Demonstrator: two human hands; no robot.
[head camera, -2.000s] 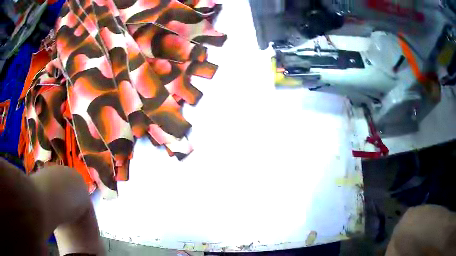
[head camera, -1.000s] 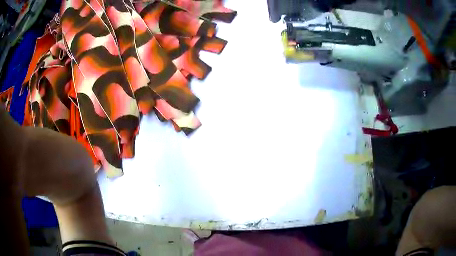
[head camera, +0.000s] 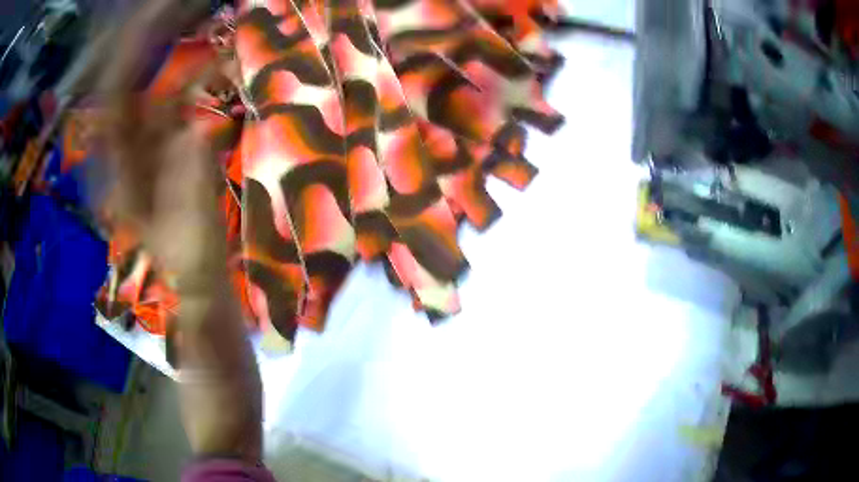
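A fanned heap of wave-patterned panels (head camera: 311, 179) in brown, pink and cream lies on the left of the white tabletop (head camera: 527, 367). Orange fabric shows beneath and at its left side. My left hand (head camera: 155, 122) is raised at the upper left, over the heap's left edge, and strongly blurred; its fingers and whether it holds anything cannot be made out. My right hand is not in view. The cylinder arm (head camera: 716, 212) of the sewing machine, with a yellow piece (head camera: 652, 209) at its tip, stands at the right.
The machine head (head camera: 688, 85) hangs over the arm at the upper right. A red strip (head camera: 758, 381) is tied at the table's right edge. Blue bins or sacks (head camera: 71, 282) stand beyond the table's left side.
The view has swung left, so the heap and machine sit further right. My left forearm has come up from the lower left beside the heap. The right arm has left the picture.
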